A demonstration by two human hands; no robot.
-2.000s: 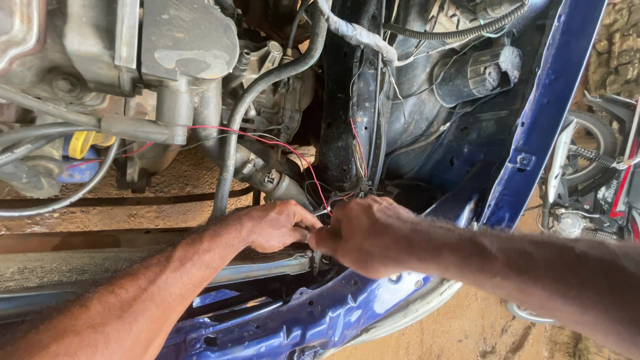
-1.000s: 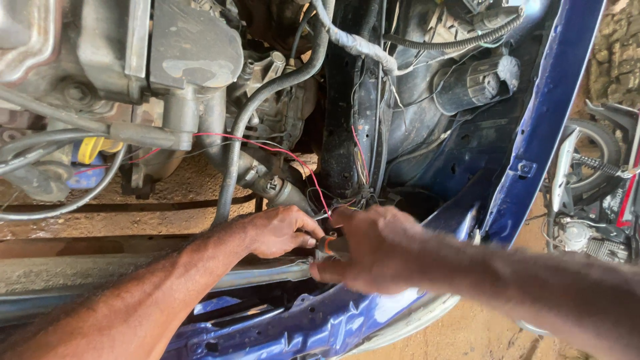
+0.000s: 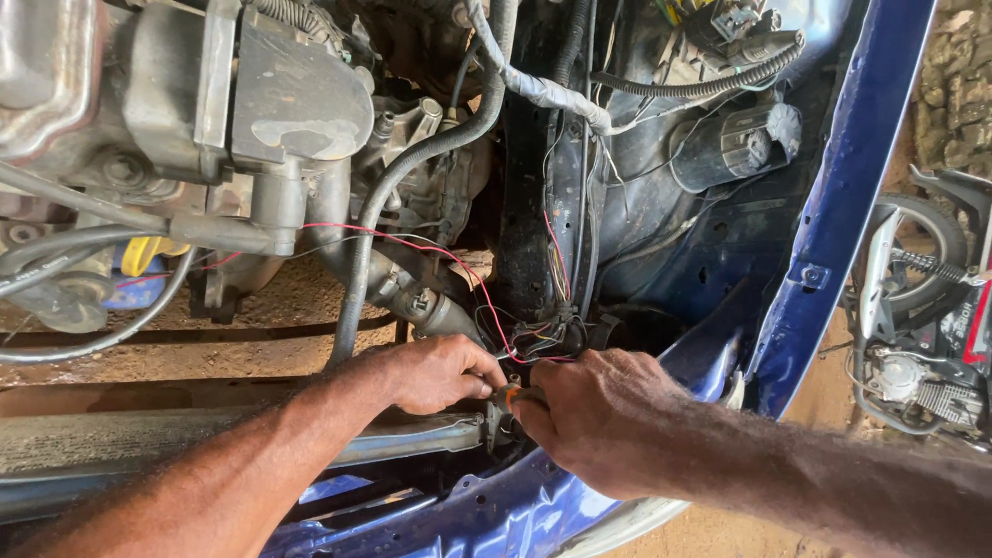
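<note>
My left hand [image 3: 438,376] reaches in from the lower left, its thumb and fingers pinched at a small part too hidden to name, beside the end of the radiator support. My right hand [image 3: 601,415] is closed around a grey and orange tool handle [image 3: 509,397], most of which is hidden in the fist. The two hands nearly meet. A red wire [image 3: 487,298] runs from the engine side down to the gap between them and passes along the top of my right hand. Several thin loose wires [image 3: 554,329] bunch just above that hand.
The engine [image 3: 298,101] fills the upper left, with a black rubber hose [image 3: 380,186] curving down. A taped wiring harness [image 3: 554,97] and a black canister [image 3: 732,147] lie at the upper right. Blue body panels [image 3: 837,209] edge the bay; a motorcycle [image 3: 914,349] stands beyond.
The orange part of the tool handle shows now and one second ago, not two seconds ago. My right hand has shifted slightly against my left. The view has moved a little.
</note>
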